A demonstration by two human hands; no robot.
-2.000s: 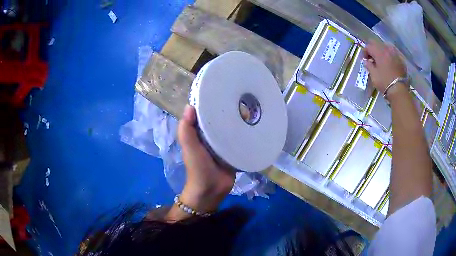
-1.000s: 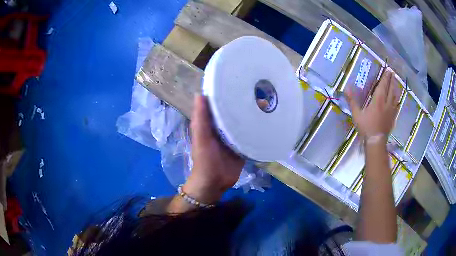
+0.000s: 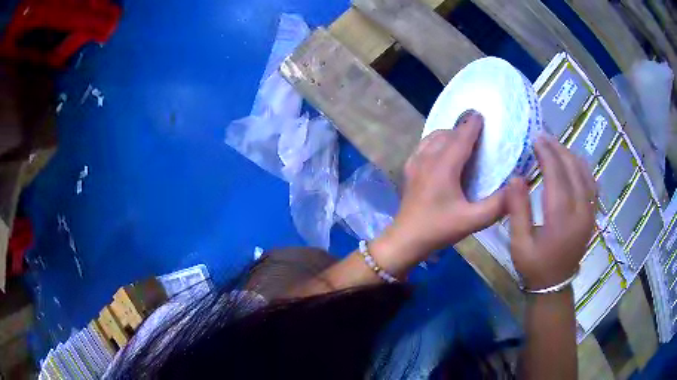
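Observation:
The large white tape roll is tilted in front of me, with blue print along its right edge. My left hand holds it, thumb at the core hole. My right hand is at the roll's right edge, thumb and fingers apart. Whether its fingertips touch a tape end cannot be told. Behind the hands, a tray holds flat silver-grey cells. Two cells at its far end bear white printed strips. The hands and roll hide part of the tray.
The tray lies on a wooden pallet with gaps. Another tray is at the right edge. Crumpled translucent film lies beside the pallet and more at upper right. A red object is at upper left. Stacked pieces are at lower left.
The view has shifted. The roll has turned so its printed edge shows on the right. My right hand has left the cells and come to the roll. A second cell's strip is now uncovered.

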